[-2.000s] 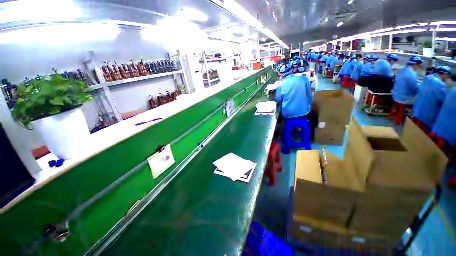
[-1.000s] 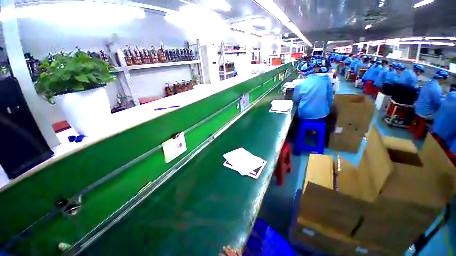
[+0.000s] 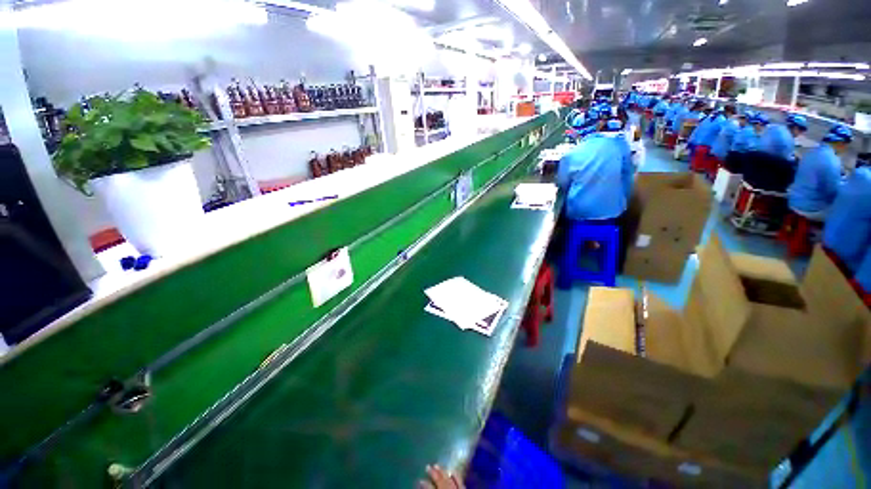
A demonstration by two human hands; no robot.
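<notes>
A hand, which looks like my left hand (image 3: 442,478), shows at the bottom edge of the picture. Only some blurred fingers are visible, at the front edge of the green bench (image 3: 382,372); the rest is cut off, and whether it holds anything cannot be told. My right hand is not in view. Several white sheets (image 3: 466,303) lie overlapping and flat on the bench beyond the fingers. Another white stack (image 3: 534,195) lies farther along the bench.
Open brown cartons (image 3: 735,401) stand at the right. A blue plastic object (image 3: 516,458) and a red stool (image 3: 541,304) are beside the bench. A worker in blue (image 3: 597,172) sits ahead. A potted plant (image 3: 143,201) stands on the white ledge at left.
The view turned rightward between the earlier frames, then shifted slightly. Fingers, absent two seconds ago, appeared at the bottom edge one second ago and remain there. The sheets lie as before.
</notes>
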